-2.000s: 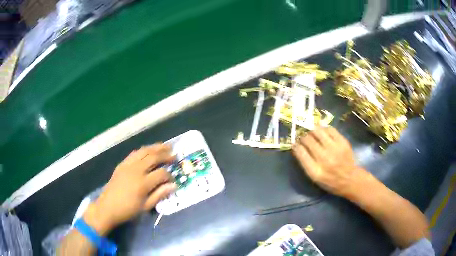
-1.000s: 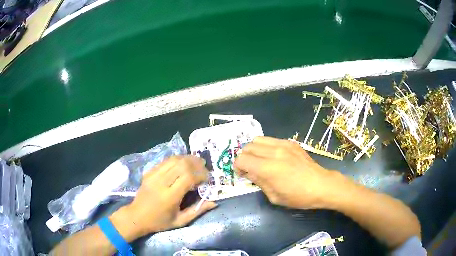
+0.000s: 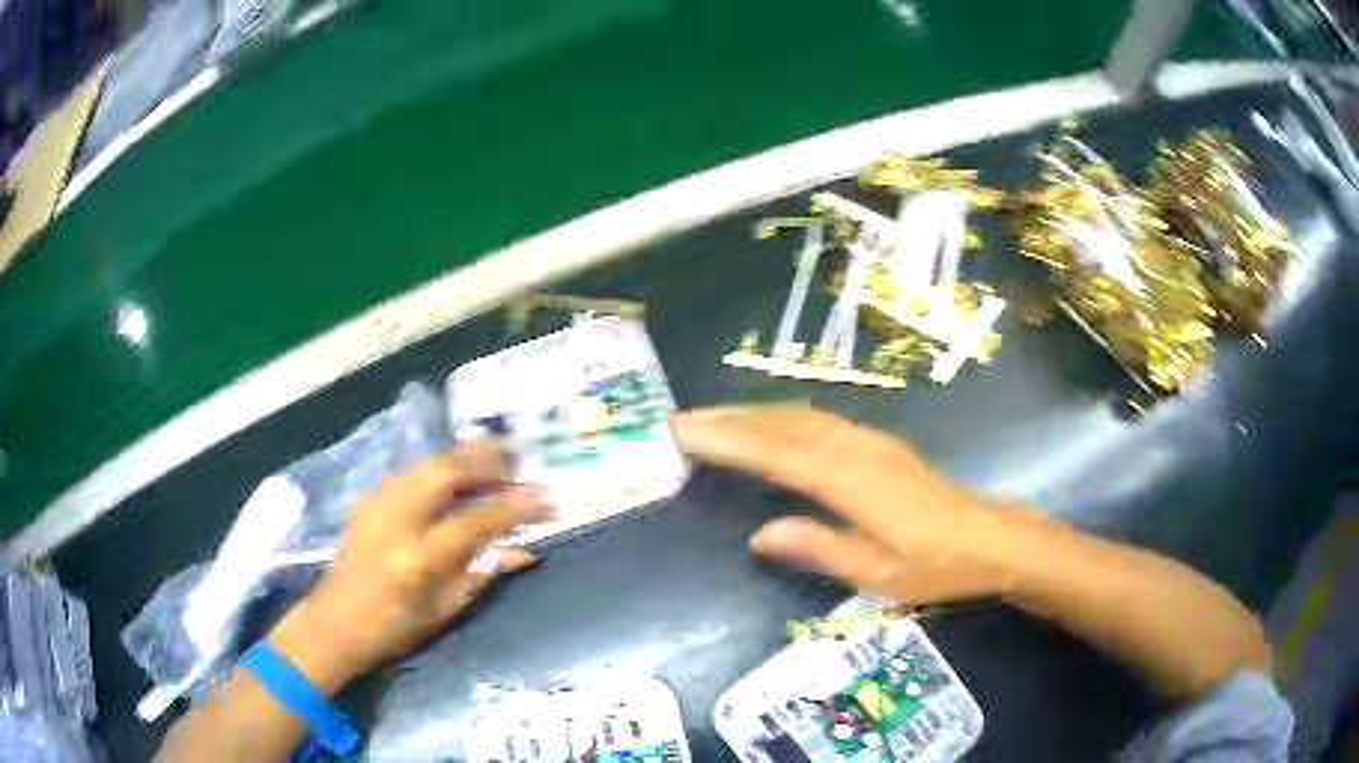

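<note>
An open white socket housing [image 3: 634, 391] with a green circuit board inside lies on the dark mat. A brass contact strip [image 3: 574, 306] sticks out beyond its far edge. My left hand [image 3: 425, 544] is at the housing's near left corner, fingers over the edge and thumb outside, holding it; the fingers cover part of the inside. My right hand [image 3: 879, 514] is open, fingertips at the housing's right edge, thumb apart, with nothing seen in it. Both hands are slightly blurred.
Wired brass contacts [image 3: 894, 283] lie at right, with denser brass piles [image 3: 1118, 268] beyond. Two more housings [image 3: 857, 701] lie near me. A bagged white cord or plug [image 3: 246, 559] is at left. A green conveyor [image 3: 447, 179] with a pale rail runs behind.
My right hand has moved from inside the housing to its right edge and opened. My left hand stays at the near left corner. The view has shifted, showing more of the nearer housings.
</note>
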